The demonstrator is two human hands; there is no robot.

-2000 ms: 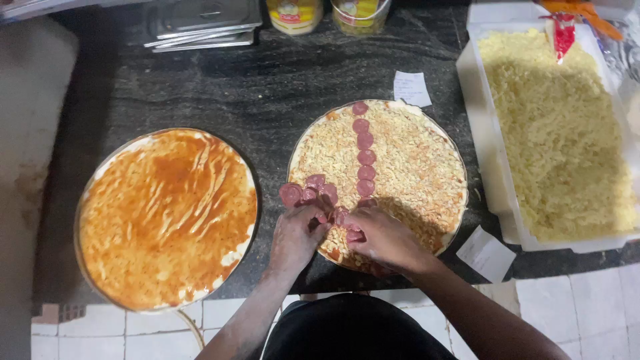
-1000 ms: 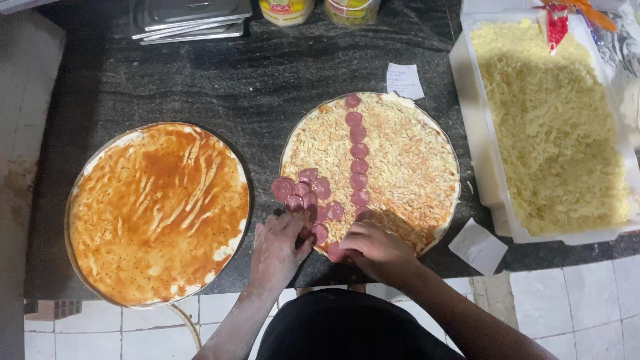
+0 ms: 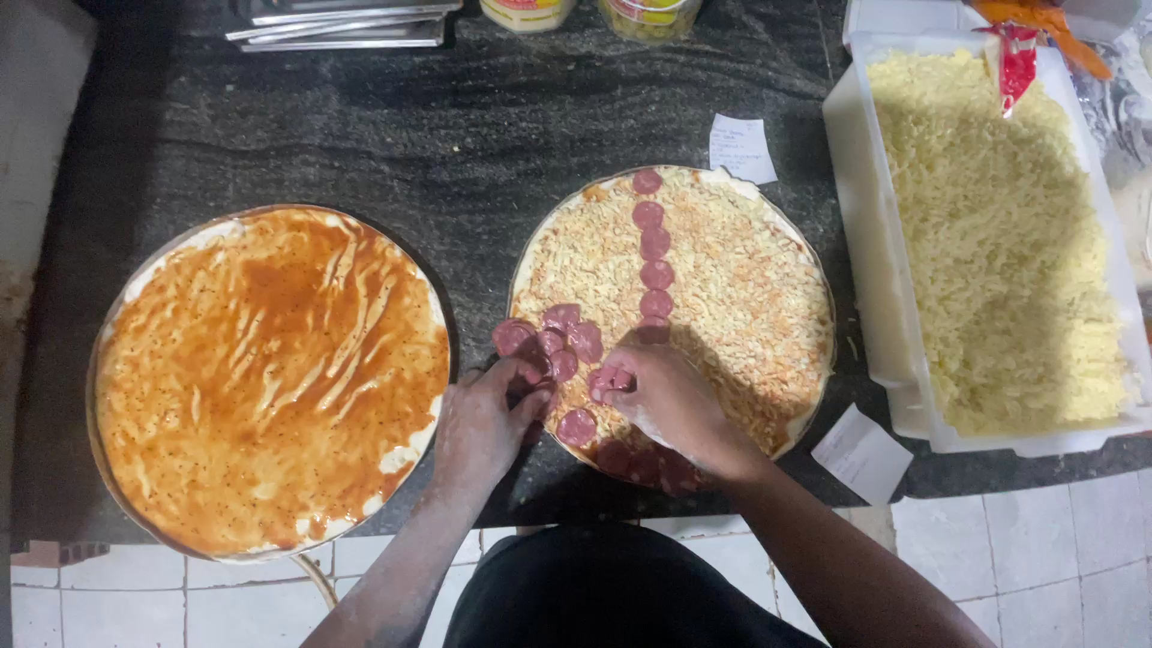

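Observation:
A round pizza base with shredded cheese bears a line of sausage slices from its far edge toward its middle. A loose pile of slices lies at its left side. At that pile, my left hand has thumb and fingers around slices at the near left edge. Just right of it, my right hand pinches a few slices over the cheese. One slice lies alone near the rim, and more lie in shadow below my right hand. A second base with reddish sauce sits to the left.
A white plastic tub of shredded cheese stands at the right, with a red packet on it. Paper slips with writing lie behind the pizza and at its near right. Metal lids and two containers are at the back.
A single slice now shows near the rim at the near left, where my hands were. My right hand has moved up and away from the near edge.

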